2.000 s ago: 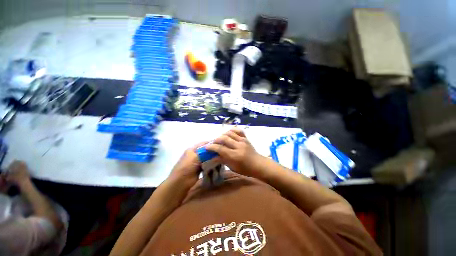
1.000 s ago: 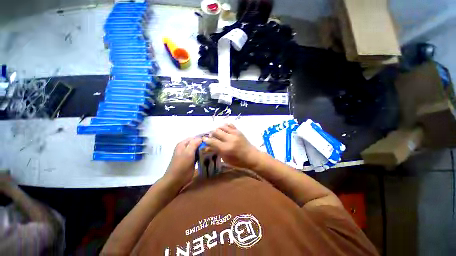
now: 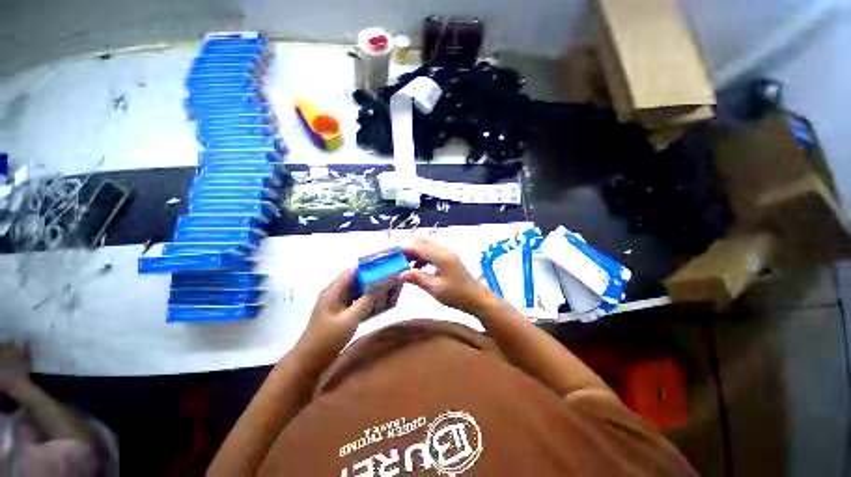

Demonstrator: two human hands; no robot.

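A small blue retail box (image 3: 382,270) is held between my two hands at the table's front edge, one blue end facing up. My left hand (image 3: 338,306) grips its left and lower side. My right hand (image 3: 439,272) has its fingers on the box's right side. A long row of blue retail boxes (image 3: 227,154) stands to the left. Loose blue-and-white card pieces (image 3: 551,275) lie fanned to the right. The contents of the held box cannot be seen.
A black strip (image 3: 327,222) with small scraps crosses the white table (image 3: 65,321). A white label strip (image 3: 403,140), black cables (image 3: 476,102) and an orange-yellow object (image 3: 320,125) lie behind. Brown cardboard boxes (image 3: 658,65) are at right. A person's arm (image 3: 37,405) shows at lower left.
The held box has been tilted and raised slightly, so its blue end now faces the camera and the dark picture face is out of sight. The head view has shifted.
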